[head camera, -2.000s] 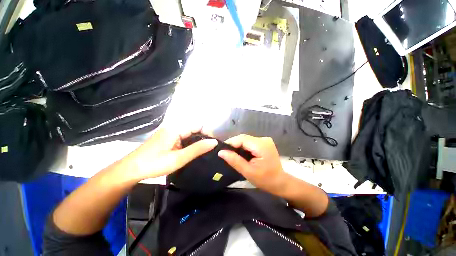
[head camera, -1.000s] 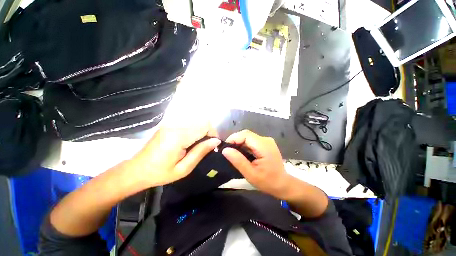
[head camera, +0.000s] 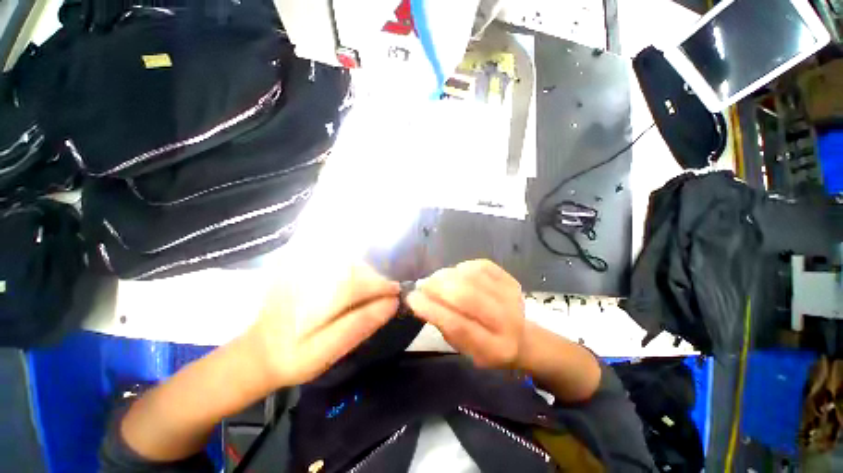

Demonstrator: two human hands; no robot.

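A black fabric pouch piece (head camera: 384, 338) hangs below my hands at the front edge of the table, mostly hidden by my left hand. My left hand (head camera: 323, 319) pinches its dark upper edge between thumb and fingers. My right hand (head camera: 473, 312) pinches the same edge just to the right, with the fingertips of both hands almost touching. A small dark bit of the edge shows between the fingertips. The piece's label is not visible.
A pile of black zippered panels (head camera: 185, 111) stands at left. The white sewing machine, blurred by glare, is ahead with a blue strip (head camera: 427, 46). Corded snips (head camera: 575, 218) lie on the grey board (head camera: 582, 139). Black bundle (head camera: 698, 263) and tablet (head camera: 751, 48) are at right.
Both hands have closed in, with fingers more curled around the edge. The pouch's pale label, visible before, is now hidden. The camera view has shifted slightly.
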